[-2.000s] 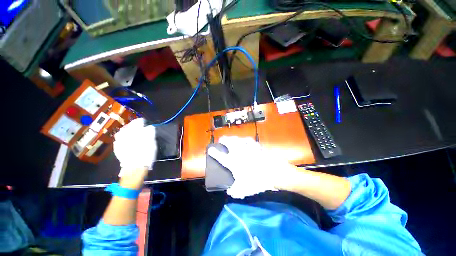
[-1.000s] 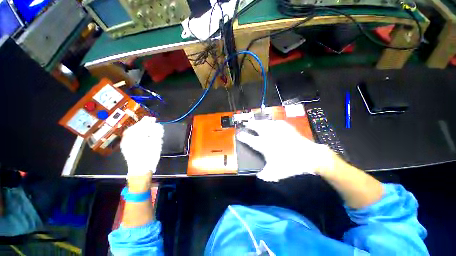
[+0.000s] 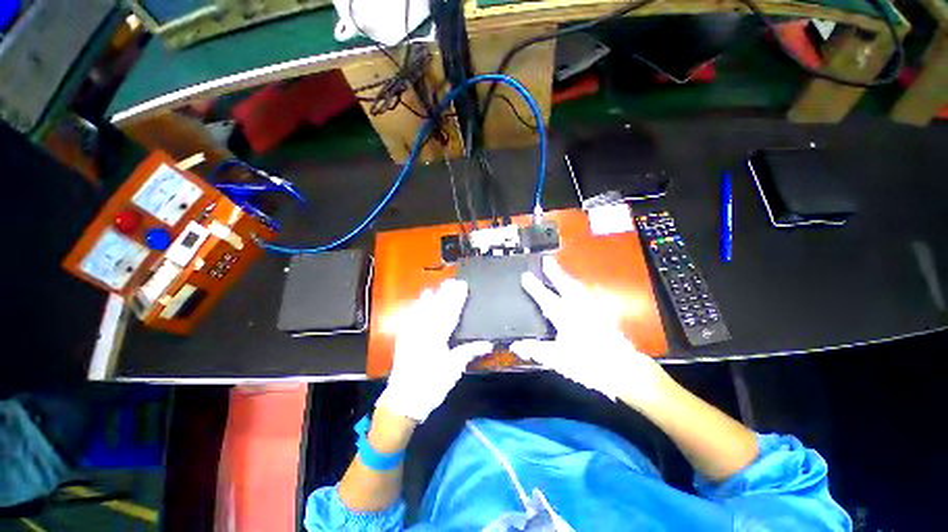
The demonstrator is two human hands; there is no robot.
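Observation:
A flat dark set-top box [image 3: 501, 299] lies on the orange test fixture [image 3: 400, 249], its far edge against the row of fixture connectors [image 3: 497, 241]. My left hand [image 3: 428, 348], in a white glove, grips the box's left side and near corner. My right hand [image 3: 582, 333], also in a white glove, grips its right side and near corner. The box's near edge shows between my thumbs. Whether the plugs are fully in the box cannot be told.
The remote control [image 3: 681, 278] lies right of the fixture, then a blue pen [image 3: 727, 216] and a black box [image 3: 800, 187]. Another box [image 3: 615, 166] lies behind. A box [image 3: 324, 292] and the orange-red test unit [image 3: 166, 244] stand left. A blue cable [image 3: 411, 171] loops to the connectors.
My left hand has moved right from beside the test unit onto the box. The box sits centred against the connectors, with my right hand now at its right side.

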